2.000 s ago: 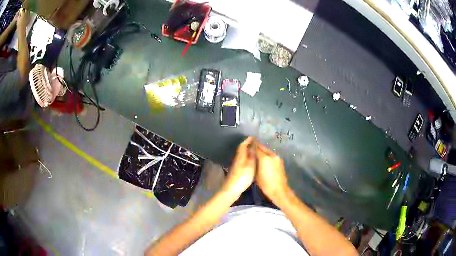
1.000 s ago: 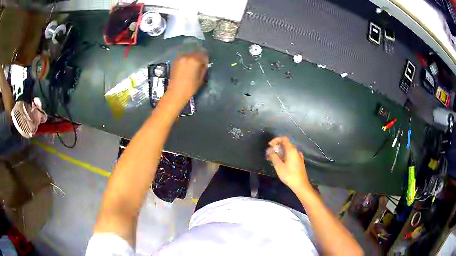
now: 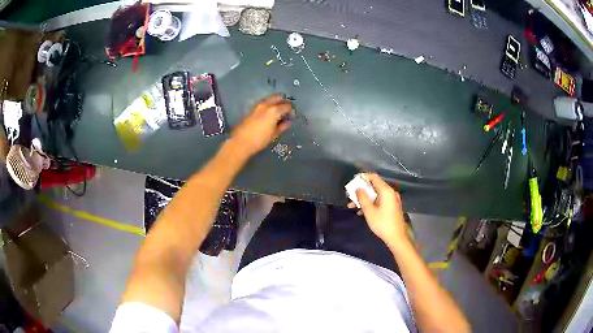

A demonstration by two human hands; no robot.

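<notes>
My right hand holds a small white piece, like folded paper or cloth, over the mat's front edge. My left hand is over the dark green mat, blurred, fingers bent down near small dark bits. Whether it holds anything cannot be told. A pile of tiny silver bits lies just below it. A black phone housing and a red-edged phone part with a dark screen lie side by side to its left.
A yellow-marked clear bag lies left of the phone parts. A red tray and wire spool are at back left. Solder wire crosses the mat. A red screwdriver, blue tool and lime electric screwdriver lie right. Conveyor behind.
My hands parted from together. My left hand went to the phone parts, then came right over the small bits. The white piece now shows in my right hand. The view shifted right.
</notes>
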